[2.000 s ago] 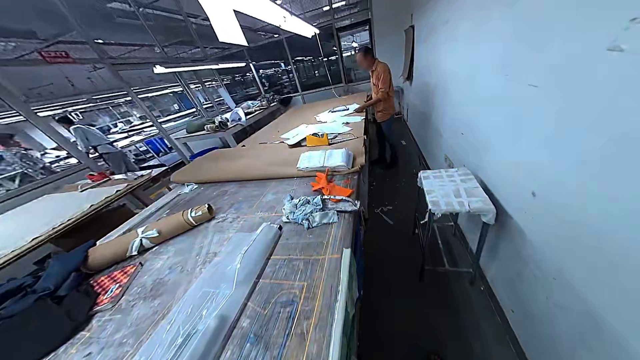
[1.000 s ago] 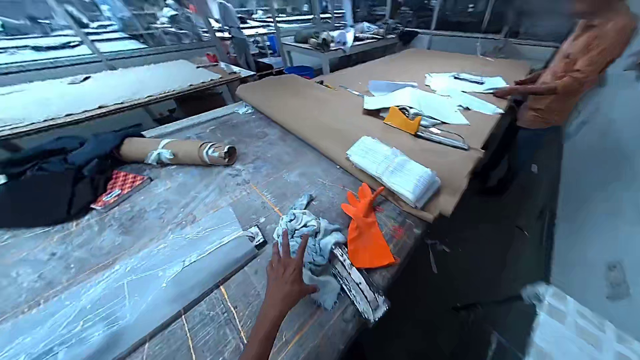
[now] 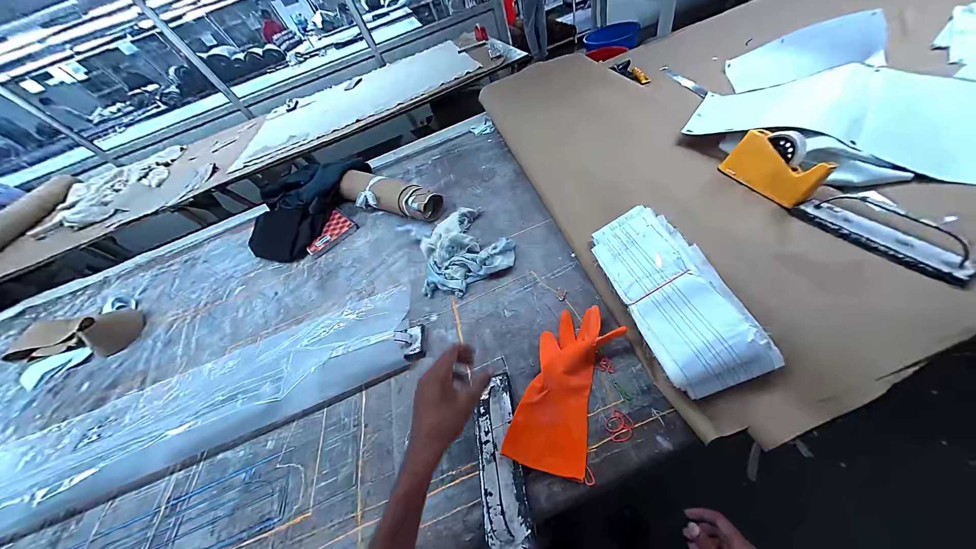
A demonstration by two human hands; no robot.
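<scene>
My left hand [image 3: 448,396] hovers over the work table with its fingers apart, holding nothing. Just right of it lies a flat bar with black, worn edges [image 3: 501,465], partly beside an orange rubber glove [image 3: 560,396]. A crumpled grey-blue rag [image 3: 463,255] rests farther up the table. My right hand [image 3: 713,528] shows only in part at the bottom edge, its fingers curled; whether it holds anything cannot be told. A bundle of white fabric pieces [image 3: 686,305] tied with a red band lies on brown paper [image 3: 549,114]. Left of my left hand is a plastic-covered long piece [image 3: 252,381].
On the brown paper stand a yellow tape dispenser [image 3: 774,168] and white pattern sheets [image 3: 839,99]. A brown paper roll [image 3: 389,194] and dark cloth [image 3: 293,217] lie farther back on the table. Red rubber bands [image 3: 619,425] lie near its right edge.
The rag has moved away from the glove and bar, farther up the table. My right hand has come into view at the bottom. The view has turned left, and the person in orange is out of it.
</scene>
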